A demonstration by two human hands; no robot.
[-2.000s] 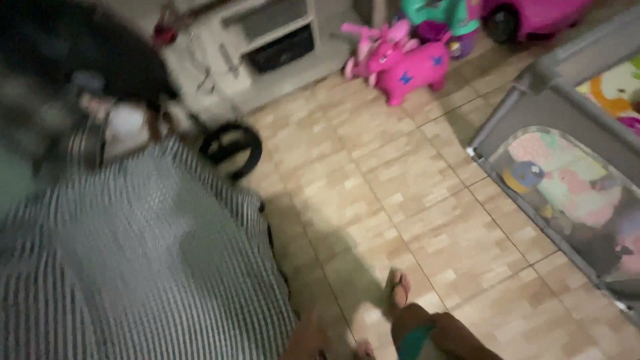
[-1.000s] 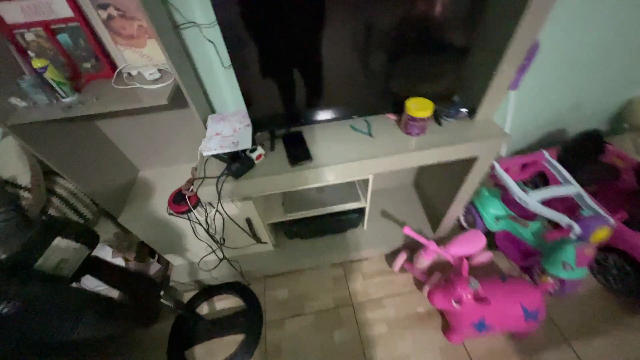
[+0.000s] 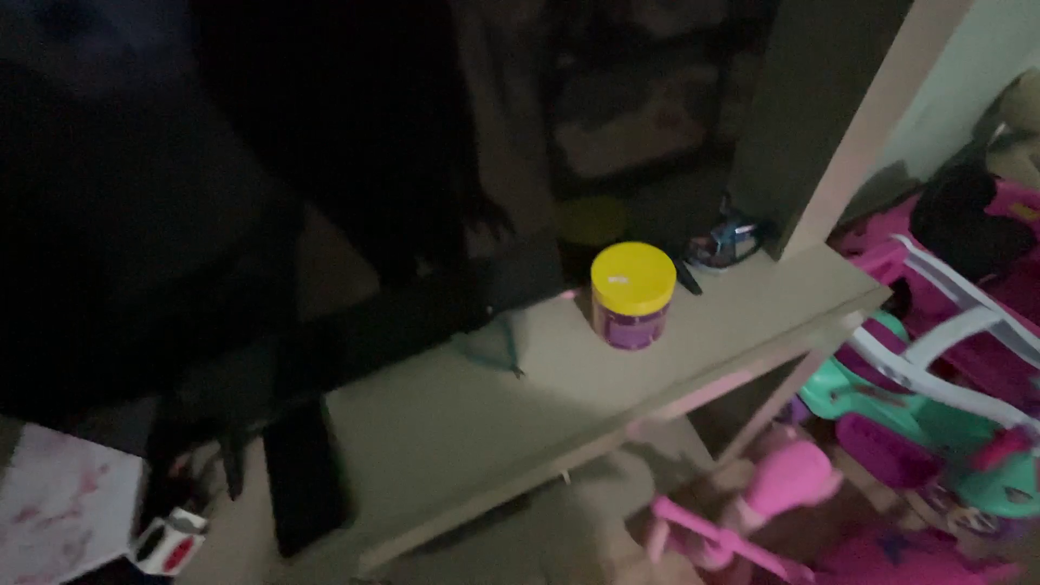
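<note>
Neither of my hands shows in the head view. A plastic jar with a yellow lid (image 3: 633, 294) stands upright on the shelf of a TV stand (image 3: 463, 422), in front of a dark television screen (image 3: 390, 146). Left of the jar lies a thin teal item (image 3: 497, 345), blurred. A black phone-like slab (image 3: 302, 479) rests farther left, near a white box-like item with a red mark (image 3: 171, 543) and a white sheet with pink marks (image 3: 69, 504). Right of the jar is a small shiny object (image 3: 725, 242) that I cannot identify.
On the floor at the lower right are a pink ride-on toy (image 3: 886, 552) with a handlebar and a turquoise and purple ride-on toy (image 3: 902, 414) with a grey frame. Beside them stands a larger pink toy car (image 3: 1007, 276). The stand's upright side panel (image 3: 877, 122) rises at the right.
The view has swung up from the floor and bed to the TV stand and now shows its top closer. The objects on the stand have not plainly moved.
</note>
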